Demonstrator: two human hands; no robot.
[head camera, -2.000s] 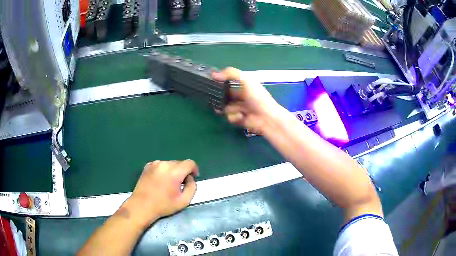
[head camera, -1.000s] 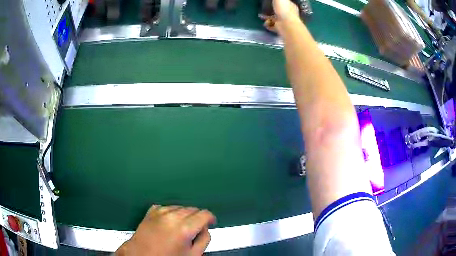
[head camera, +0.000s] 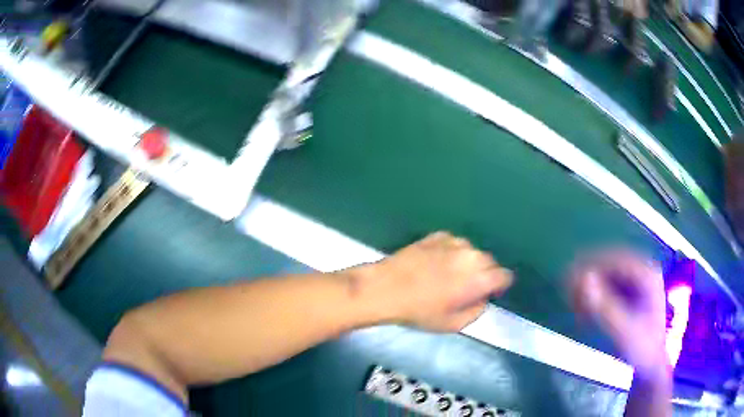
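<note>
My left hand is loosely curled above the front conveyor rail; whether anything is inside it cannot be told. My right hand is blurred, over the green belt at the right, fingers bent; I cannot tell if it holds anything. A strip with a row of dark round ports lies on the bench at the bottom, partly cut off by the picture's edge, touched by neither hand.
The UV lamp glows violet at the right edge. A narrow strip lies on the far belt. At left are a white machine frame with a red button, a red bin and a brownish perforated strip. Blurred dark parts stand at upper right.
The view has swung towards the left. My right hand has come back from the far belt to the near one. The ported strip on the bench is in view again.
</note>
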